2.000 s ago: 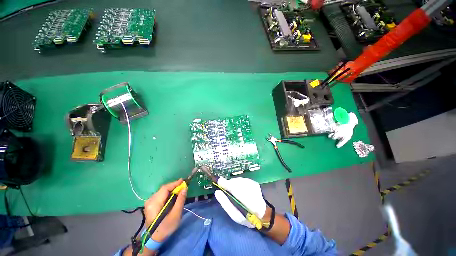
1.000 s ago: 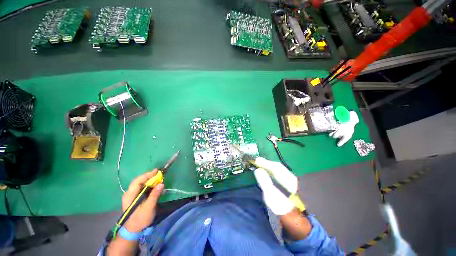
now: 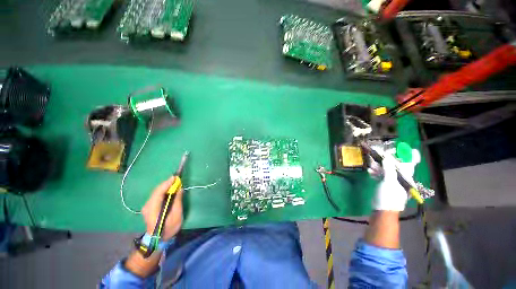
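Observation:
The green circuit board (image 3: 266,176) lies solder side up on the mat in front of me. My bare left hand (image 3: 162,211) holds a yellow-and-black soldering iron (image 3: 172,189), tip pointing up and away, left of the board. A strand of solder wire (image 3: 199,186) sticks out beside that hand, its end short of the board. My gloved right hand (image 3: 393,183) holds another soldering iron (image 3: 411,191) at the right iron stand (image 3: 346,138). Its tip is near the stand's front edge; whether it touches is blurred.
Side cutters (image 3: 326,189) lie right of the board. The solder reel (image 3: 151,105) and left iron stand (image 3: 107,138) are at the left, with black fans (image 3: 22,161) beyond. Boards (image 3: 308,40) and black trays (image 3: 365,51) sit on the conveyor. A red-orange sleeved post (image 3: 469,73) slants in at right.
My right hand has moved from the board to the right iron stand with its iron. My left hand stays left of the board, its iron more upright. The whole view has shifted a little.

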